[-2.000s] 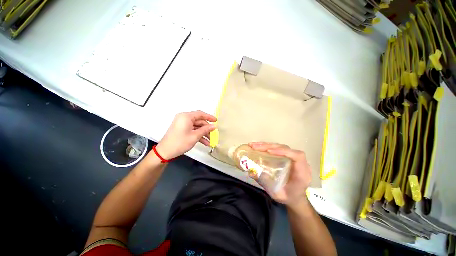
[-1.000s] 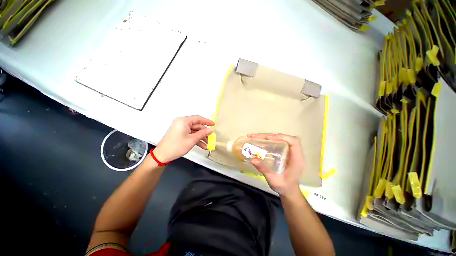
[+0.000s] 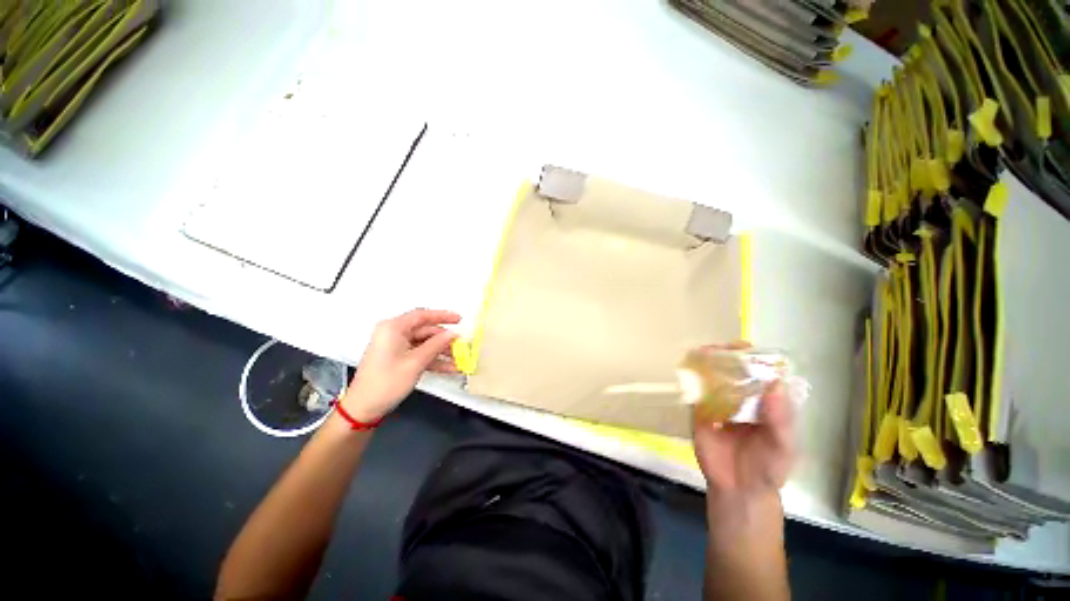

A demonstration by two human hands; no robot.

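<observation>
A grey-beige bag panel (image 3: 598,294) lies flat in front of me, with yellow binding down both sides and two darker grey tabs at its top edge. My left hand (image 3: 411,358) is at the panel's near left corner, its fingers pinching the yellow binding tail (image 3: 464,355). My right hand (image 3: 751,440) holds the clear glue bottle (image 3: 746,385) above the panel's near right part, blurred, its nozzle pointing left. The bottle and hand hide the panel's near right corner. A yellow tape strip (image 3: 640,440) shows along the panel's near edge.
A white speckled board (image 3: 311,188) with a dark edge lies left on the white table. Stacks of panels with yellow edges stand at the right (image 3: 939,364), at the far right (image 3: 763,35) and at the far left (image 3: 70,59). A white-rimmed bin (image 3: 261,413) is below the table edge.
The glue bottle has moved right, away from the left corner, in my right hand. My left hand stays at the corner on the tail. The whole view has shifted slightly.
</observation>
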